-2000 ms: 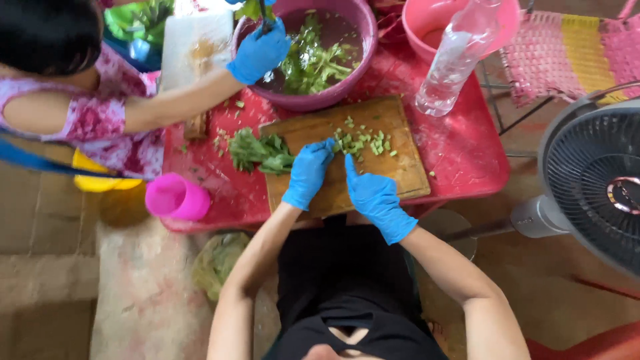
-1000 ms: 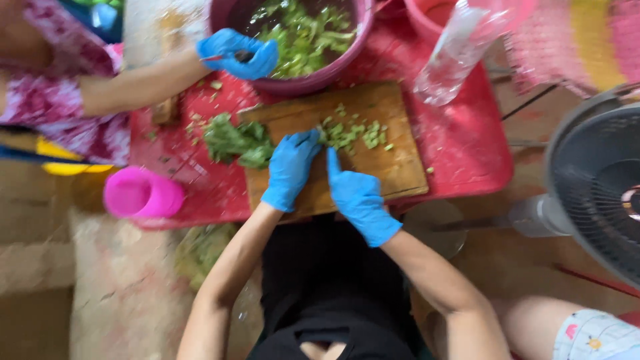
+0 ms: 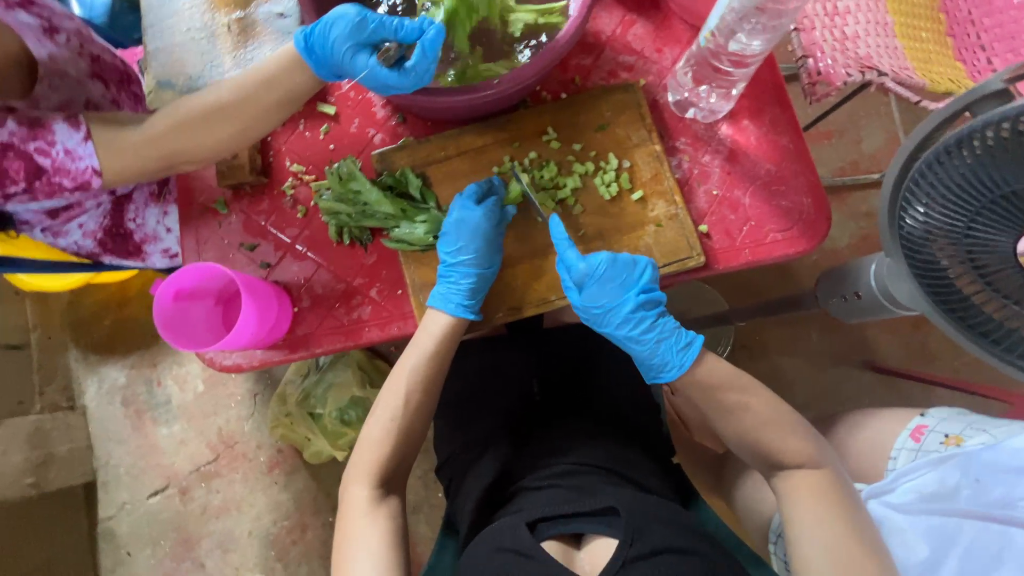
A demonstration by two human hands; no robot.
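My left hand (image 3: 474, 244), in a blue glove, is closed on a bunch of leafy green stalks (image 3: 372, 206) lying across the left edge of a wooden cutting board (image 3: 520, 280). Its fingertips are close to the cut end of the stalks. My right hand (image 3: 612, 300), also blue-gloved, grips a knife (image 3: 530, 194), its handle hidden in the palm and its index finger along the top of the blade. The blade's tip is among chopped green pieces (image 3: 568, 176) on the board, just right of my left fingertips.
At upper left, a co-worker's gloved hand (image 3: 372, 50) is over a purple basin (image 3: 496, 92) of greens in water. The red table (image 3: 760, 184) also bears a pink plastic cup (image 3: 222, 308) and a clear plastic bottle (image 3: 724, 60). A fan (image 3: 972, 192) stands at right; another seated person is lower right.
The co-worker's hand now holds greens up at the basin's edge. Both my hands keep their hold on stalks and knife. The second person at lower right shows more as the view shifts.
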